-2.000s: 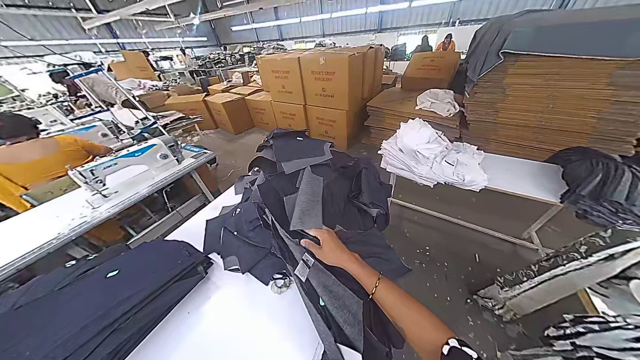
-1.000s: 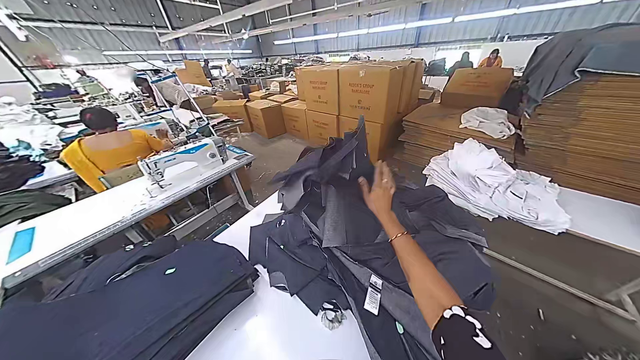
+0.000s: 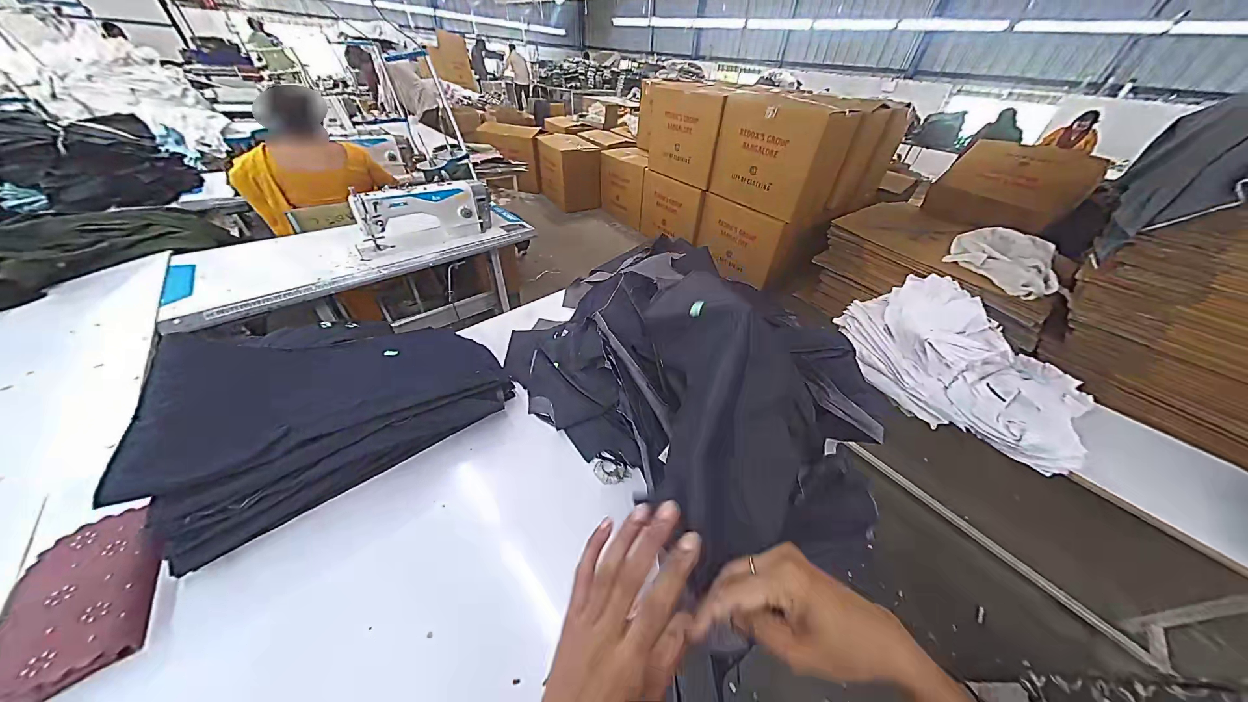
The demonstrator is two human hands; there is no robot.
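A loose heap of dark navy fabric pieces (image 3: 721, 361) lies across the white tabletop (image 3: 390, 604) and hangs over its right edge. At the near end of the heap, my right hand (image 3: 809, 614) has its fingers curled on the dark cloth, slightly blurred. Beside it, my left hand (image 3: 629, 600) is spread with its fingers apart, close to the cloth; whether it touches the cloth is unclear. A flatter stack of dark navy fabric (image 3: 312, 409) rests on the table to the left, with a small green mark on top.
An industrial sewing machine (image 3: 419, 210) stands on a table beyond the stack, with a person in yellow (image 3: 302, 171) behind it. Cardboard boxes (image 3: 770, 156) are piled ahead. White cloth (image 3: 965, 366) lies on a low bench at right. Maroon patterned fabric (image 3: 83, 604) is at near left.
My right hand has come back from the upper heap to its near end, and my left hand has come into view. A broad dark piece now covers the heap's middle. The view has turned left.
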